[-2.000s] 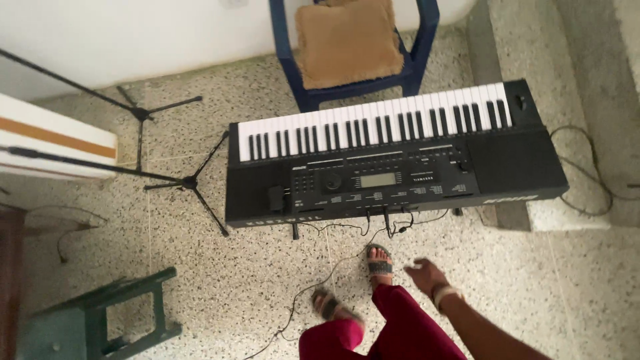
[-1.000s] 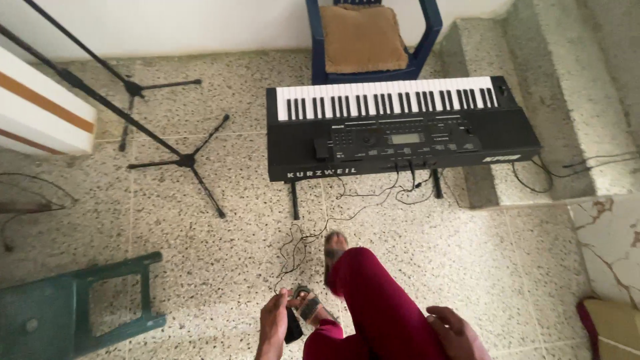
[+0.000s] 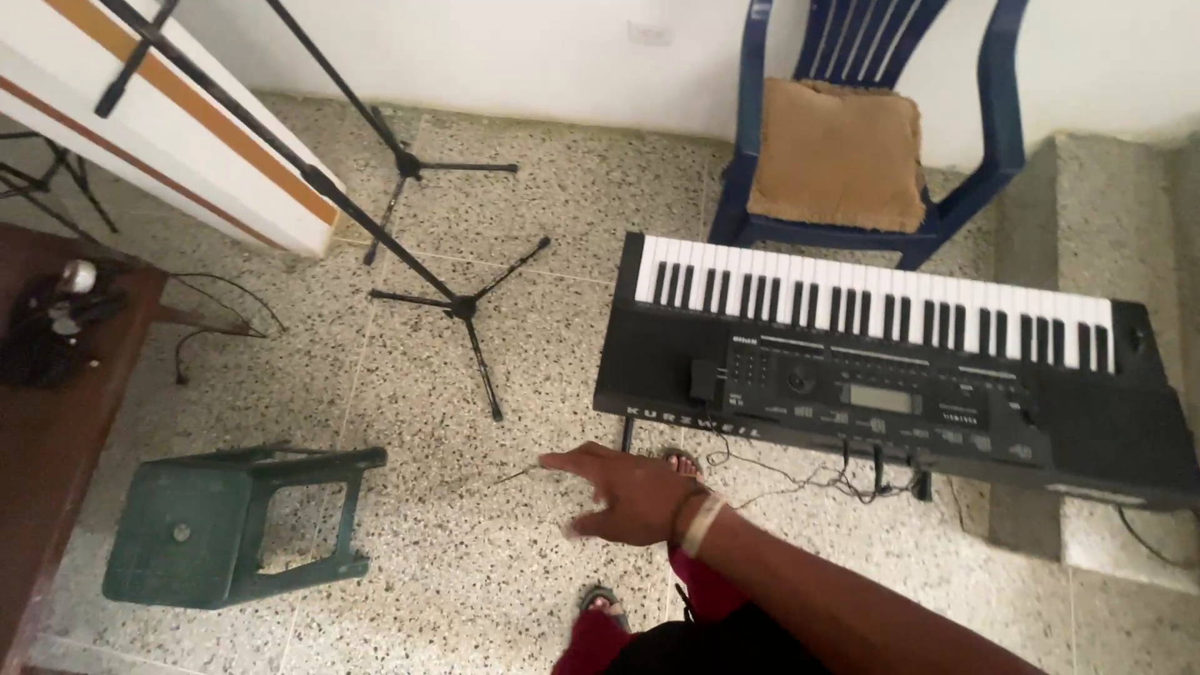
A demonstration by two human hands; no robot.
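My right hand [image 3: 623, 495] reaches in from the lower right, a pale band at its wrist. Its fingers point left, spread apart, with nothing visible between them. It hangs over the speckled floor, just left of and below the black Kurzweil electronic keyboard [image 3: 881, 398]. A thin dark cable [image 3: 511, 477] shows close by its fingertips; whether they touch it I cannot tell. More cables [image 3: 797, 483] hang and tangle at the keyboard's rear edge, and a black adapter-like block [image 3: 703, 379] lies on its top panel. My left hand is out of view.
A green plastic stool [image 3: 183, 534] lies on its side at lower left. Two black tripod stands [image 3: 463, 306] [image 3: 408, 165] stand near a striped pillar. A blue chair with a brown cushion [image 3: 837, 155] is behind the keyboard. Concrete steps [image 3: 1027, 225] rise right; a brown table [image 3: 70, 450] borders the left.
My right hand has moved from beside my leg to out in front, pointing left. My left hand, visible low in the frame one second ago, has gone out of view. The view has shifted left.
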